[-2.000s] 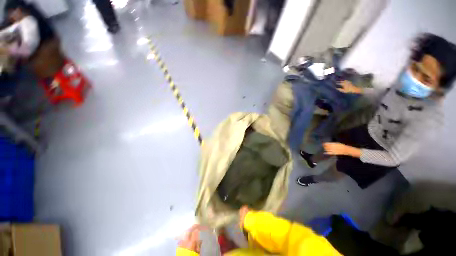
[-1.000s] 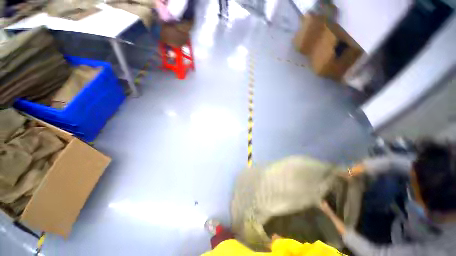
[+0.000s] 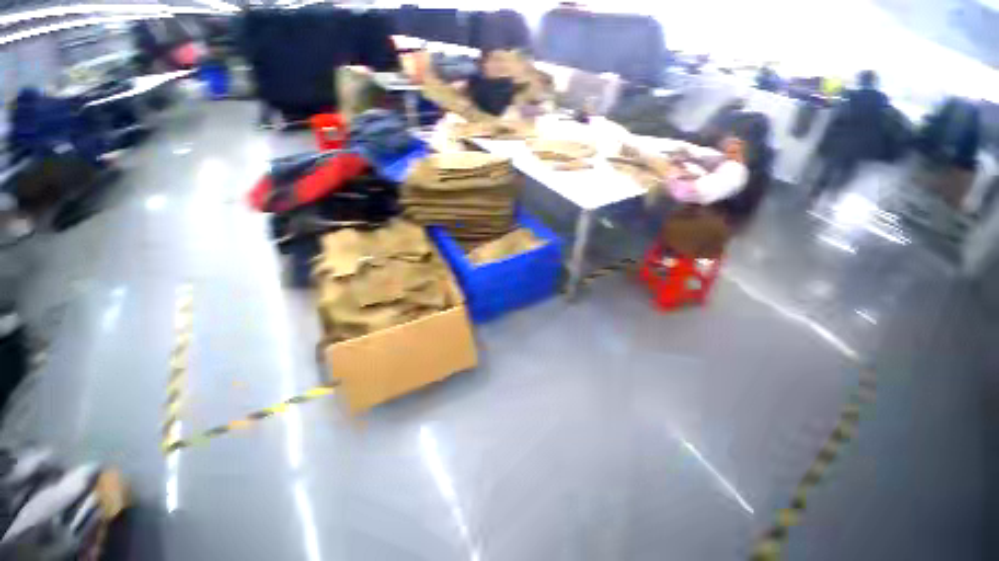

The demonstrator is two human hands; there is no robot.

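Neither of my hands is in the picture. Nearest in front of me on the grey floor is a brown cardboard box [image 3: 408, 358] heaped with tan cloth pieces [image 3: 383, 276]. Behind it to the right is a bright blue bin [image 3: 515, 279] with tan pieces inside and a tall stack of tan pieces [image 3: 460, 192] at its back left. The view is blurred. The woven sack is not in view.
A white table [image 3: 592, 181] bears tan pieces, with a seated person [image 3: 718, 175] beside it above a red stool [image 3: 681, 274]. Dark and red garments [image 3: 329, 186] are heaped behind the box. Yellow-black tape [image 3: 252, 419] crosses the floor. Another person [image 3: 860, 132] stands far right.
My view has swung left and up, away from the sack and the masked person. My yellow sleeves have left the picture. The box and blue bin now show near the middle.
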